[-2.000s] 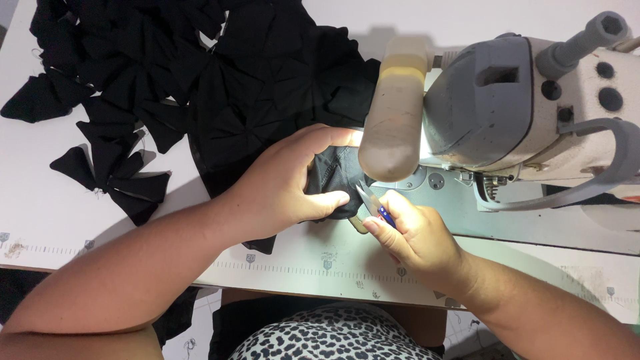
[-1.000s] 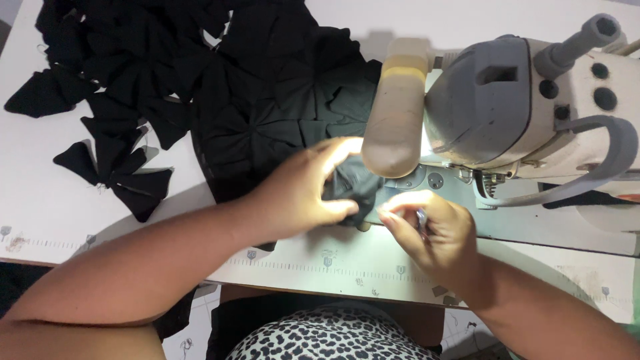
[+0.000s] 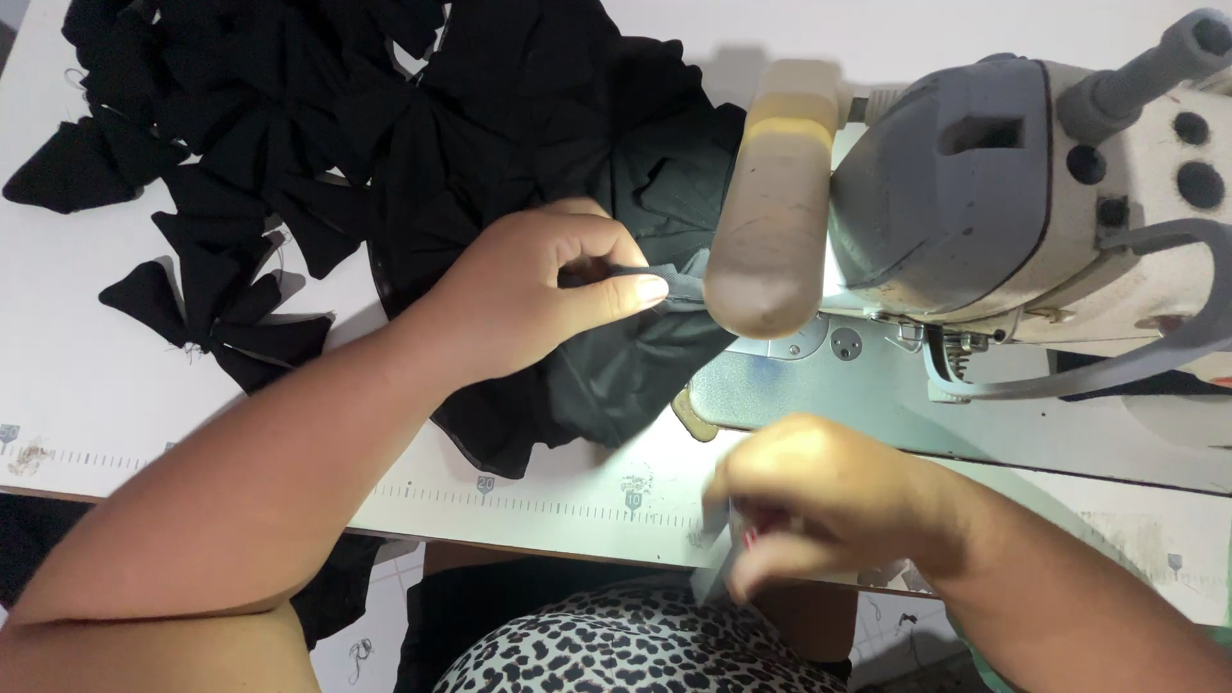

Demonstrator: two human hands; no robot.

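My left hand [image 3: 553,284] pinches a folded edge of black fabric [image 3: 616,385] between thumb and fingers, just left of the sewing machine's [image 3: 948,183] rounded lamp-lit end. The pinched edge runs to the right, under the pale rounded cover [image 3: 775,212]. My right hand [image 3: 799,510], blurred, is over the table's front edge, curled around a small tool [image 3: 717,568] that looks like thread snips with a metal blade. The needle area is hidden behind the pale cover.
Black fabric pieces sewn in petal-like clusters [image 3: 217,318] lie on the left of the white table [image 3: 318,491], which has a printed ruler scale along its front edge. The machine's metal bed plate [image 3: 770,390] extends to the right. More black fabric [image 3: 332,592] hangs below the table edge.
My right hand has moved away from the fabric, down toward the table's front edge, with the tool in it. My left hand has shifted its hold to a folded edge, and the fabric is spread differently.
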